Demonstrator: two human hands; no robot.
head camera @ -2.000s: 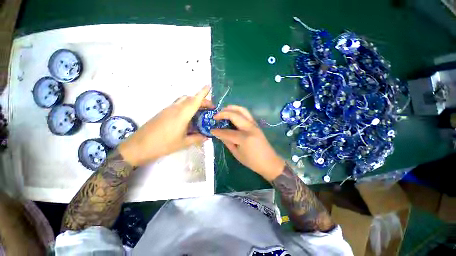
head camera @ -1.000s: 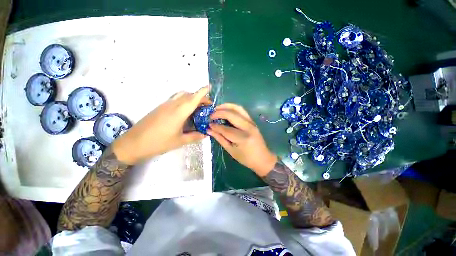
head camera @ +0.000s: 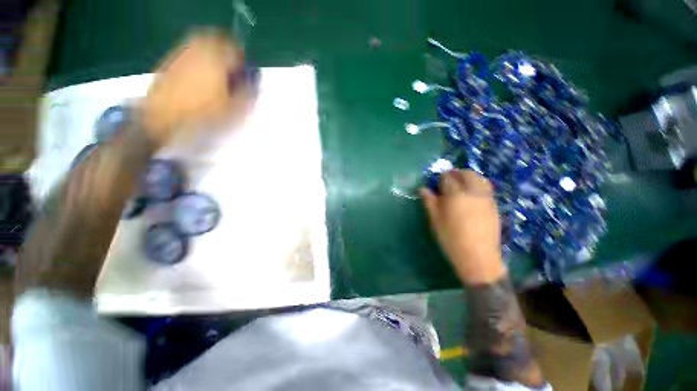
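My left hand (head camera: 191, 84) is strongly blurred above the upper part of the white sheet (head camera: 267, 191). It holds a dark round unit (head camera: 245, 78) at its fingertips, and a thin white wire shows just above it. My right hand (head camera: 465, 218) is at the left edge of the heap of blue circuit boards (head camera: 535, 153). Its fingertips touch a blue board (head camera: 432, 176) with a white disc beside them; whether they grip it is hidden. Round grey-blue housings (head camera: 196, 213) sit on the left of the sheet, some covered by my left arm.
White discs on wires (head camera: 413, 129) stick out left of the heap, near a small loose ring (head camera: 401, 104) on the green mat (head camera: 367, 229). A silver metal block (head camera: 676, 126) stands at the right edge. An open cardboard box (head camera: 611, 305) is at the lower right.
My hands have parted from the unit they both held at the sheet's right edge. The left has moved up and left with it; the right has moved right to the heap. The view has shifted.
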